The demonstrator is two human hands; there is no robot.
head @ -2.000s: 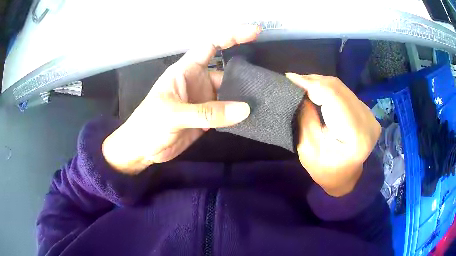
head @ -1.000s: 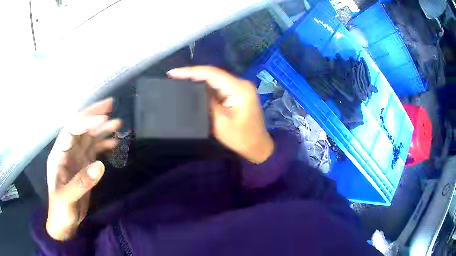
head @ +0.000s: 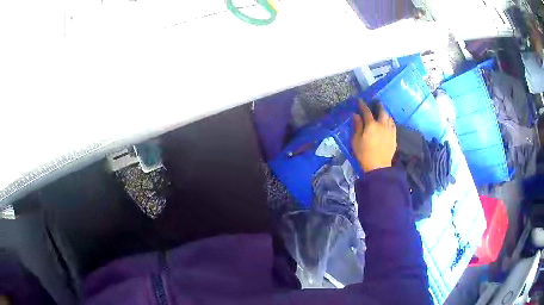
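Note:
My right hand (head: 374, 143) is over the near wall of a blue bin (head: 411, 98) at right of centre, with its fingers pointing up and away. Dark material shows by the fingertips, but I cannot tell whether the hand holds anything. Black fabric pieces (head: 422, 167) lie piled in the bin beside the hand. A small skin-toned patch at the lower left corner looks like the edge of my left hand (head: 5, 299), mostly cut off. The grey-black piece held earlier is not identifiable.
The white machine table (head: 149, 71) spans the upper left, with a green scissors handle (head: 253, 16) on it. Clear plastic bags (head: 325, 238) lie left of my right sleeve. A second blue bin (head: 477, 125) and a red container (head: 492, 229) are at right.
The view has turned right. My right hand has moved from in front of my body to the blue bin and no longer shows the fabric piece. My left hand has dropped to the lower left edge.

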